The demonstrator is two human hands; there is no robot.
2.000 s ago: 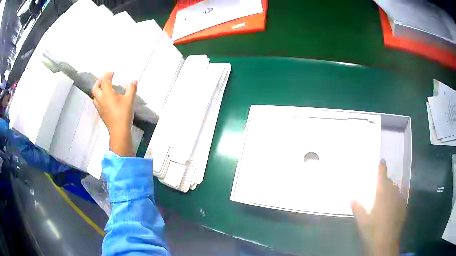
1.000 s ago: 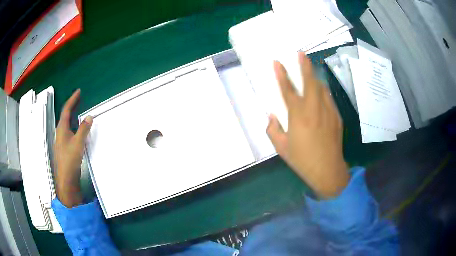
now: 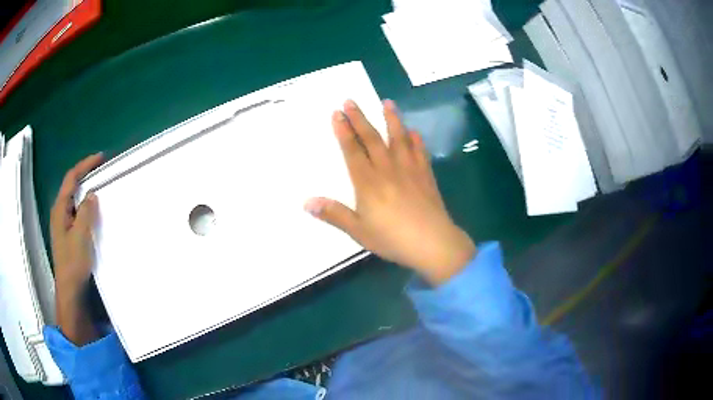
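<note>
A white gift box lies on the green mat, with a white card insert with a round finger hole and a slot line in it. A white piece covers its right end under my right hand. My left hand holds the box's left edge, thumb on top and fingers at the far side. My right hand lies palm down, fingers spread, on the right end of the box.
White leaflets lie in two fanned piles, far and right. Two small white marks are beside them. Boxes are stacked at the right, white card strips at the left, a red pad far left.
My right hand has moved left and down onto the box's right end, which was open. My left hand has closed on the left edge. The view has shifted right from the left stacks.
</note>
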